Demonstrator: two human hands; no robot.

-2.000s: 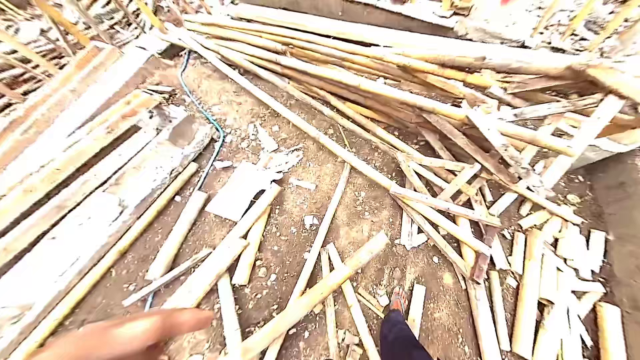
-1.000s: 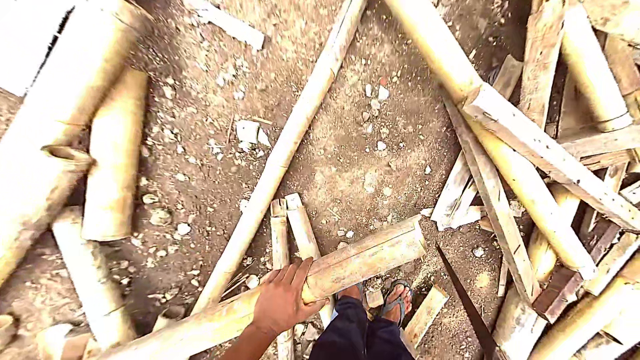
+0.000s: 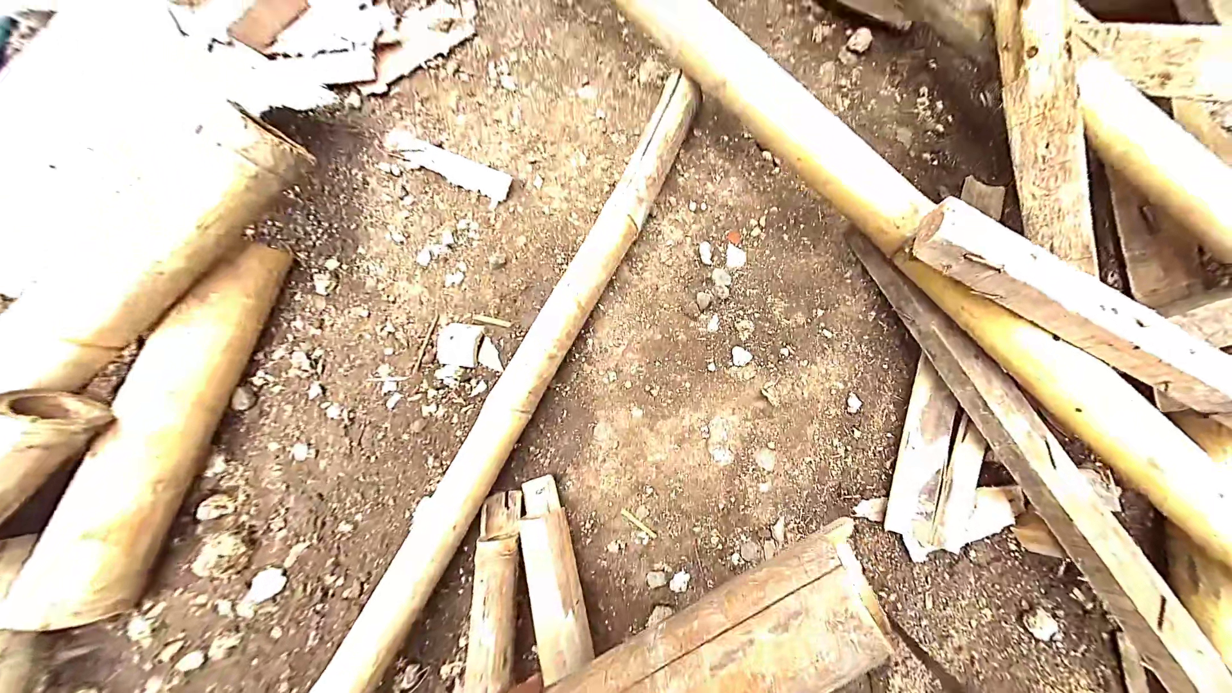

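Neither of my hands shows in the head view. A thick bamboo piece with a lengthwise crack [image 3: 760, 626] enters from the bottom edge, its end pointing up and right. Left of it, two narrow bamboo pieces, one [image 3: 494, 597] beside the other [image 3: 556, 587], lie close together. A long thin bamboo pole [image 3: 539, 375] runs diagonally over the soil, its upper end near a thicker yellow bamboo pole [image 3: 818, 144]. Part of a dark, thin blade-like strip [image 3: 924, 654] shows by the cracked bamboo's end; its far part is cut off by the frame.
Thick bamboo lengths [image 3: 164, 433] lie at the left. A pile of squared timber [image 3: 1078, 298] and bamboo crosses the right side. Pale broken sheets [image 3: 327, 48] lie at the upper left. Small stones and a white fragment [image 3: 459, 345] dot the soil.
One second ago a hand rested on the cracked bamboo; now no hand is in view. The view has shifted, and the feet seen before are out of frame.
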